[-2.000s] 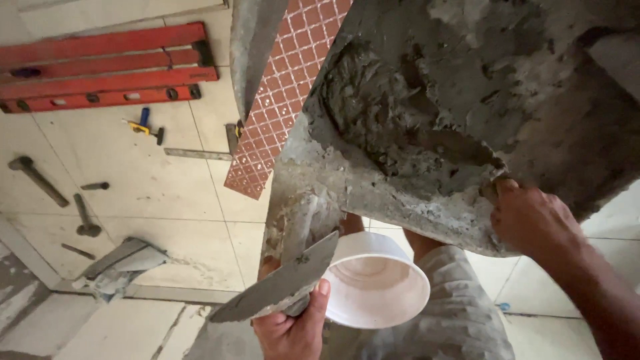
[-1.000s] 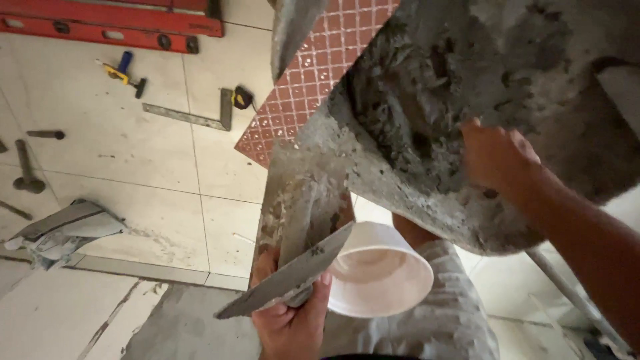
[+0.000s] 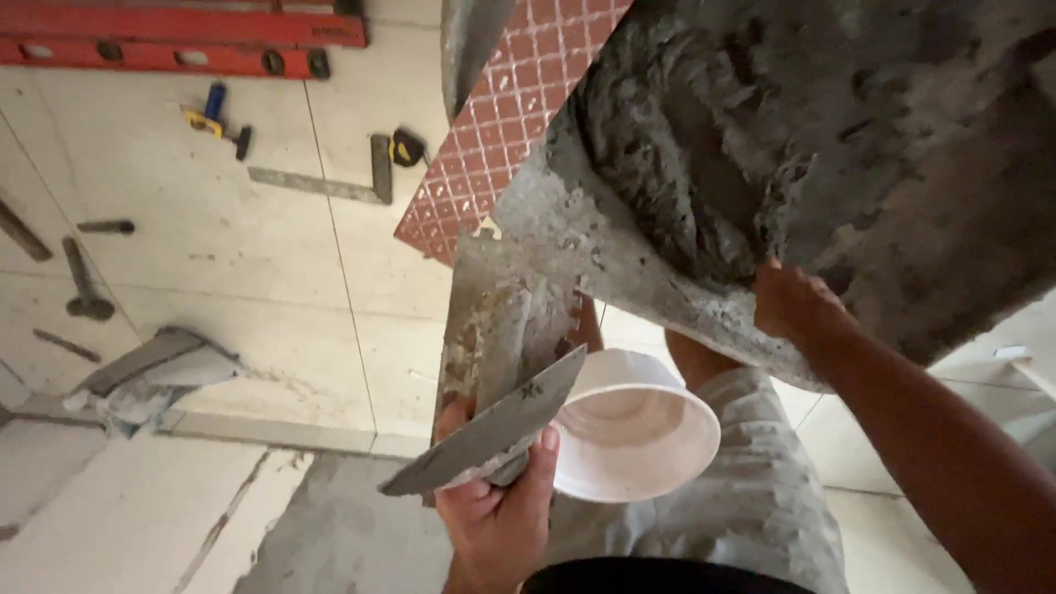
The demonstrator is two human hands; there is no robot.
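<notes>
My left hand (image 3: 499,503) grips a notched trowel (image 3: 511,305), its toothed plate caked with mortar, together with a grey flat-bladed trowel (image 3: 495,425) lying slanted across it. Just right of that hand is a white plastic bowl (image 3: 639,437), tilted so that its inside shows. My right hand (image 3: 796,305) is closed at the edge of wet grey mortar (image 3: 693,157) on a mortar-crusted board (image 3: 924,190); the tool in its fist is mostly hidden by mortar. A reddish-brown tile with a white diamond grid (image 3: 503,115) lies beside the board.
On the tiled floor at the left are red spirit levels (image 3: 165,58), a blue and yellow tool (image 3: 210,115), a metal try square (image 3: 330,186), a tape measure (image 3: 407,148), a hammer (image 3: 82,280) and a dirty cloth (image 3: 157,375). My legs are below the board.
My right hand has moved over the mortar and is now back near the board's lower edge. The left hand still holds both trowels beside the bowl. The view has shifted somewhat.
</notes>
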